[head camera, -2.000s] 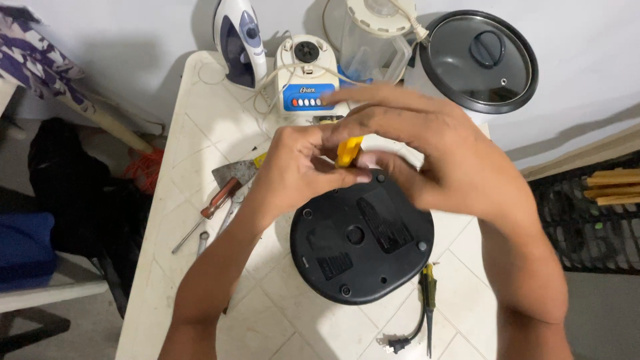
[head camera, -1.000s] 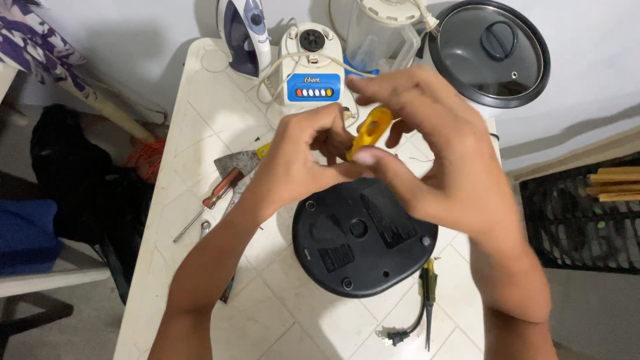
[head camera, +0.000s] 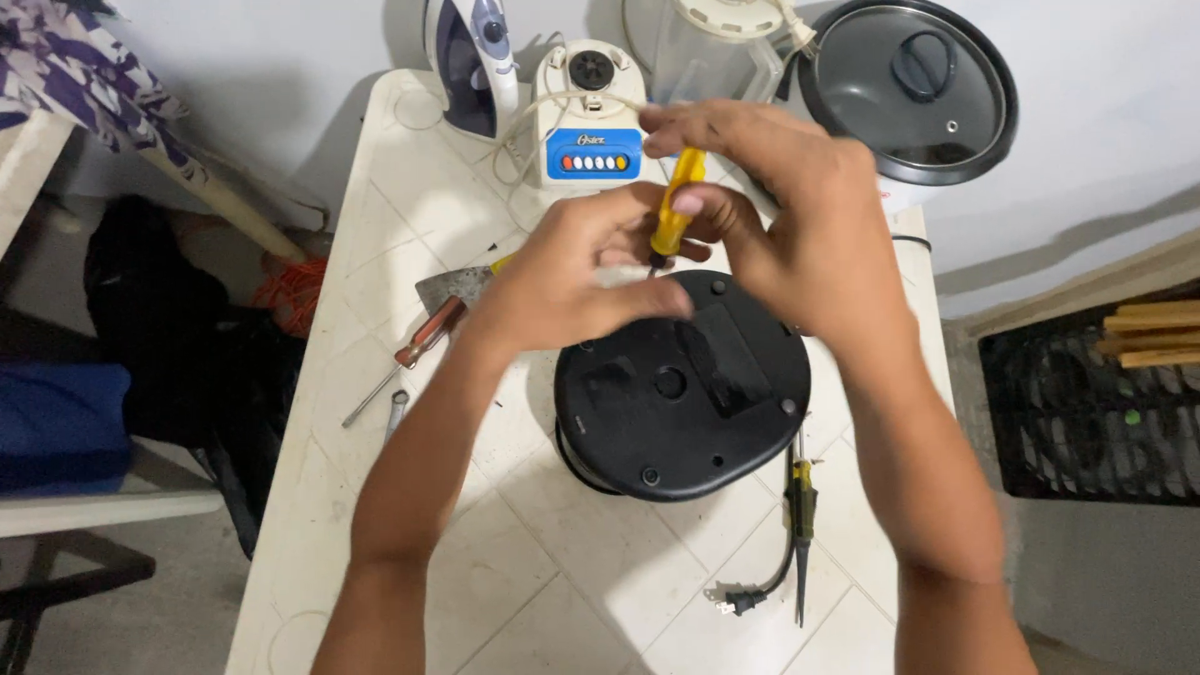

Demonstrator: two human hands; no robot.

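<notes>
My right hand (head camera: 797, 216) grips the yellow handle of a screwdriver (head camera: 677, 206) between thumb and fingers, the tool upright with its shaft end pointing down. My left hand (head camera: 586, 272) is just left of it, thumb and fingers apart around the lower end; whether its fingers touch the tool is hard to tell. Below both hands a round black appliance base (head camera: 675, 394) lies with its underside up on the white table (head camera: 600, 600), with small round feet and screw holes visible. A power plug (head camera: 741, 600) on a black cord lies at its lower right.
Left of the appliance are a red-handled screwdriver (head camera: 431, 333), a scraper blade (head camera: 450, 289) and a wrench (head camera: 397, 409). A yellow-and-black tool (head camera: 802, 506) lies right. Behind stand a clothes iron (head camera: 473, 66), a blender base (head camera: 591, 122), a blender jar (head camera: 717, 56) and a glass-lidded pot (head camera: 909, 89).
The yellow handle has turned from slanting toward the camera to nearly upright, its shaft end now visible below. My left hand's thumb and fingers have spread apart.
</notes>
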